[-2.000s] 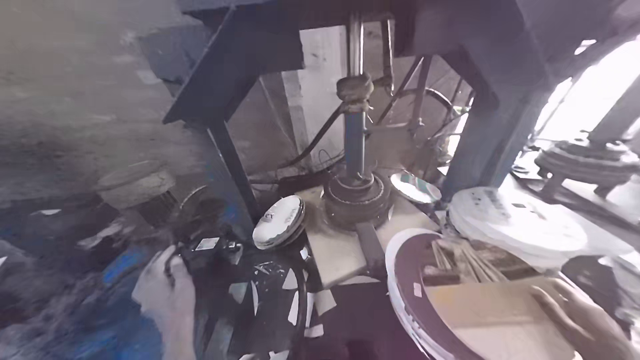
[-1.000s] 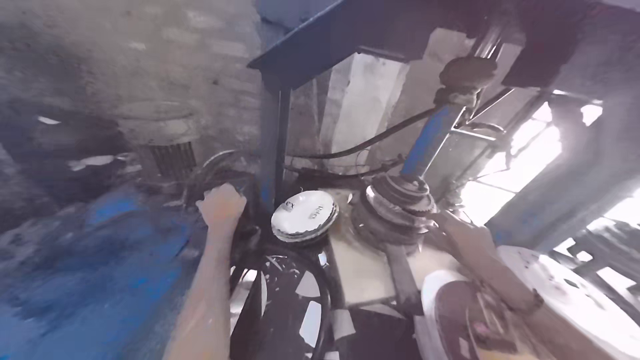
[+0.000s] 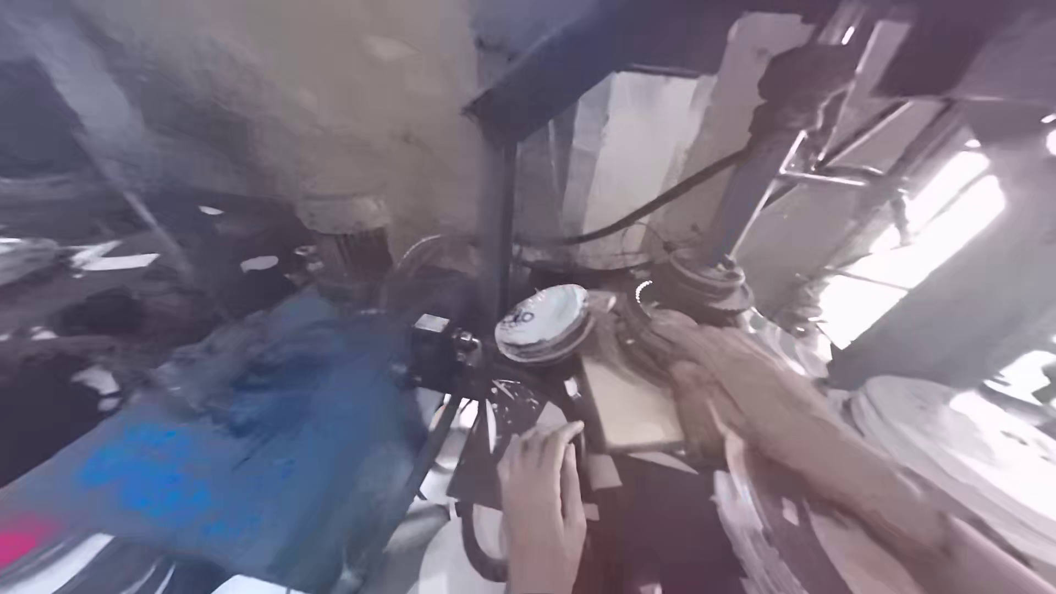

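My left hand (image 3: 544, 487) is at the lower middle, fingers bent, just left of the pale square board (image 3: 631, 408); nothing shows in it. My right hand (image 3: 689, 351) reaches in from the right onto a dark round part (image 3: 623, 334) over the board, below the press's lower disc (image 3: 709, 280). Blur hides how its fingers sit. A stack of round white plates with writing (image 3: 543, 322) lies tilted to the left of the board. Above the disc rises the blue press column (image 3: 755, 181).
The dark steel frame (image 3: 497, 214) stands behind the plates. A black lever with a box-like head (image 3: 445, 346) is left of my left hand. Blue cloth or sheet (image 3: 272, 429) spreads at the left. A large white round lid (image 3: 957, 445) sits at the right.
My left hand has left the spot by the lever and come right, towards the board. My right hand has moved from beside the press disc to in front of it. The view has shifted.
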